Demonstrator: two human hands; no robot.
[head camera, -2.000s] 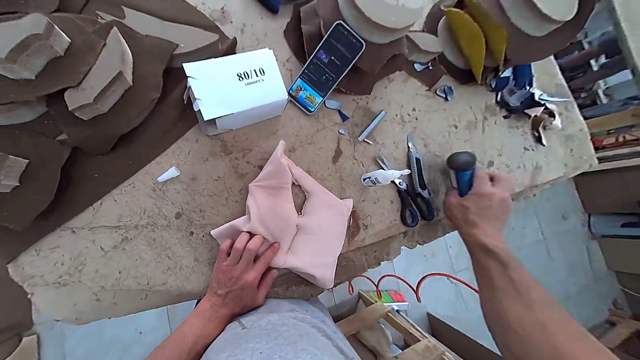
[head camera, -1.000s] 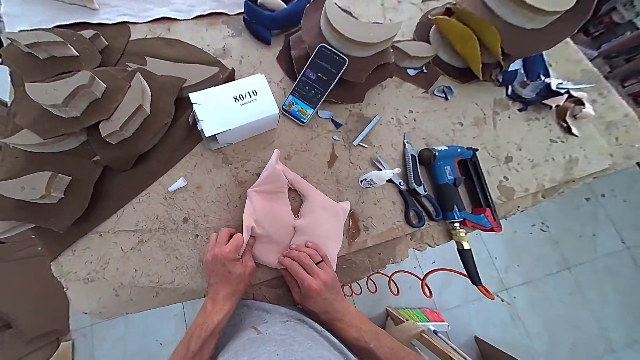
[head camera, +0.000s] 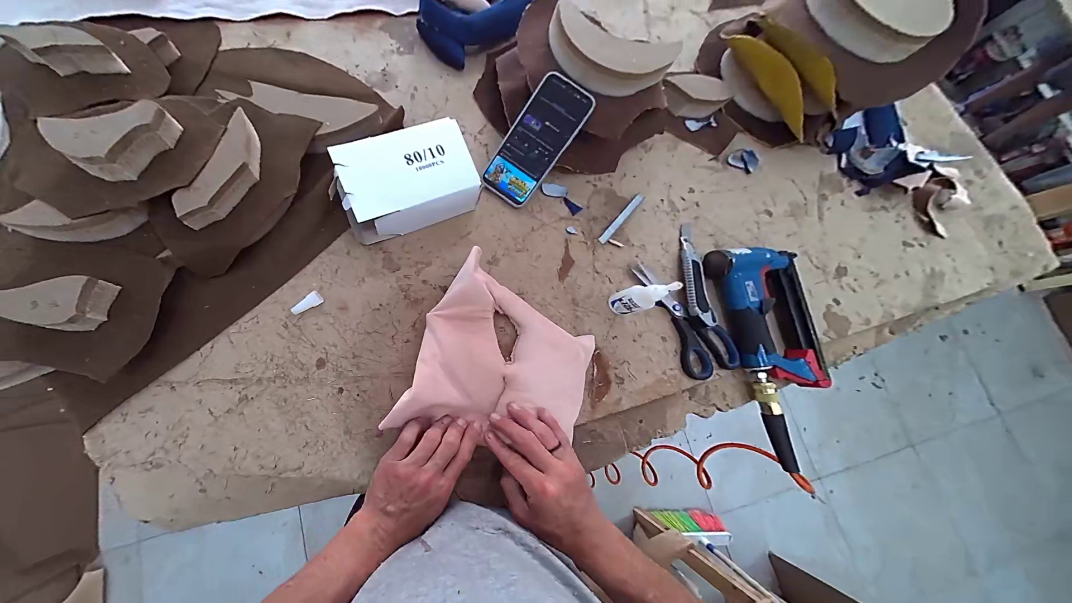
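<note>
A pink fabric-covered piece (head camera: 465, 356) with pointed corners and a gap in its middle lies at the front edge of the worktable. The fingers of my left hand (head camera: 423, 473) press on its lower edge, left of the seam. Close beside it, my right hand (head camera: 540, 473), with a ring, holds the same edge; the thumbs are partly hidden. To the right lie a small glue bottle (head camera: 643, 298), scissors (head camera: 699, 335), a utility knife (head camera: 693, 272) and a blue pneumatic stapler (head camera: 754, 306) with its orange coiled hose (head camera: 712, 456).
A white cardboard box (head camera: 406, 180) and a smartphone (head camera: 540, 138) lie behind the pink piece. Brown fabric (head camera: 268, 193) with foam pieces (head camera: 222, 167) covers the left side. A small white cap (head camera: 307, 302) sits on the worktable (head camera: 251, 385). Blue scraps (head camera: 875, 146) are at the back right.
Two seconds ago my right hand held the stapler at the right; it was let go and lies on the table. That hand has moved left onto the pink piece, beside my left hand.
</note>
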